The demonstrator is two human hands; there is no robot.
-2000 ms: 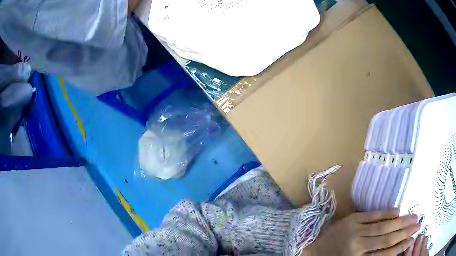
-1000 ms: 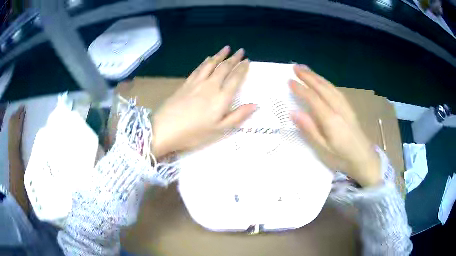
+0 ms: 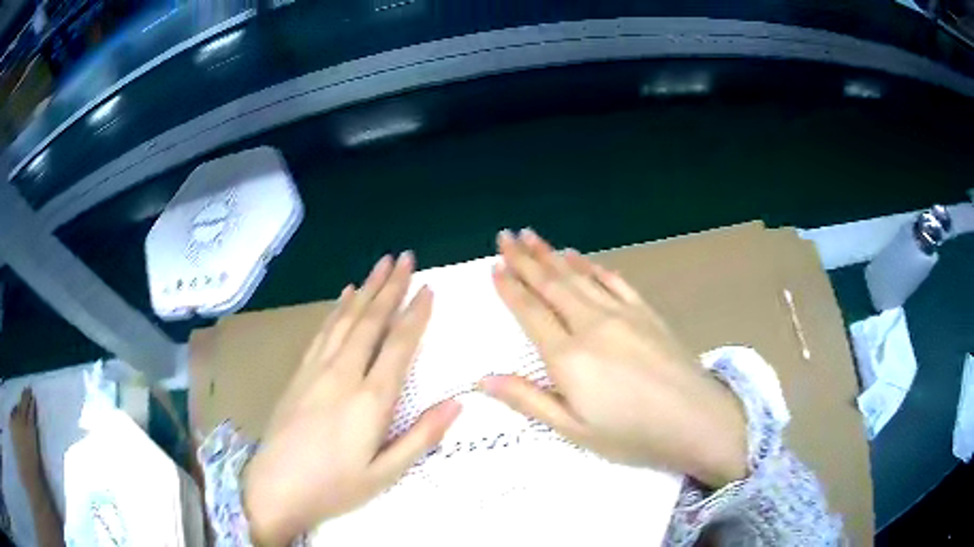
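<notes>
A white hexagonal housing (image 3: 502, 486) lies on brown cardboard (image 3: 705, 267) in front of me, its lower part cut off by the picture's edge. Its dotted pattern and a row of small icons show between my hands. My left hand (image 3: 358, 401) lies over its left side, fingers apart and pointing forward. My right hand (image 3: 609, 363) lies over its right side, fingers apart. Neither hand grips anything. Both knit cuffs show.
Another housing (image 3: 224, 230) lies on the dark green belt. White housings (image 3: 128, 481) are at lower left by another person's arm (image 3: 37, 470). A cotton swab (image 3: 797, 324) lies on the cardboard. A bottle (image 3: 902, 262) and white cloth (image 3: 884, 369) are at right. A grey post stands left.
Two seconds ago the view showed a hand at stacked housings. Since one second ago the view has shifted, the housing and hands appear lower, and both hands remain spread over the housing.
</notes>
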